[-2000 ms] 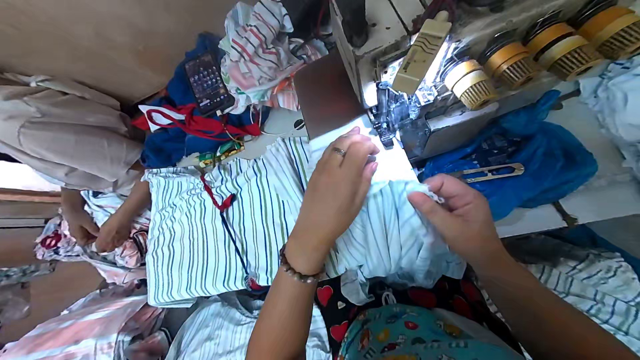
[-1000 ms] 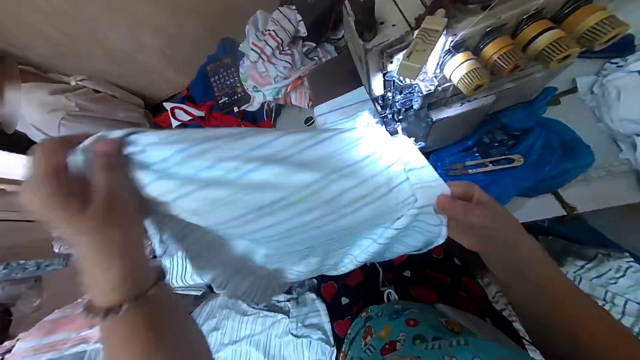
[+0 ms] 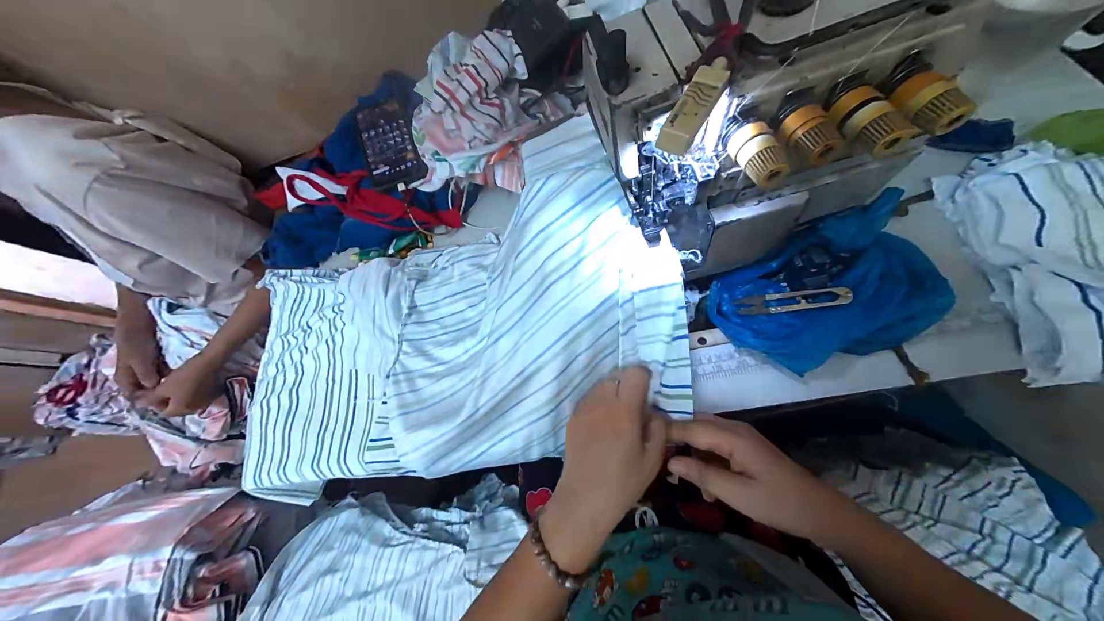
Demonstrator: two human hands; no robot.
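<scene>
White fabric with blue and green stripes (image 3: pixel 535 319) lies across the work table, its far part beside the lit needle area of an overlock sewing machine (image 3: pixel 660 185). My left hand (image 3: pixel 612 431), with a beaded bracelet at the wrist, grips the fabric's near right edge. Close against it, my right hand (image 3: pixel 733 470) pinches the same edge near the corner; its fingertips are partly hidden. More striped fabric (image 3: pixel 319 371) lies under and to the left of the piece.
Thread snips (image 3: pixel 793 300) lie on a blue plastic bag (image 3: pixel 897 293) right of the machine. A phone (image 3: pixel 391 142) rests on dark blue cloth (image 3: pixel 319 237). At the left, another person's hands (image 3: pixel 168 388) hold cloth. Striped cloth (image 3: pixel 1056 250) lies at the far right.
My left hand, raised at the left with the fabric one second ago, has moved right beside my right hand. The fabric, stretched between both hands then, now lies flat on the table.
</scene>
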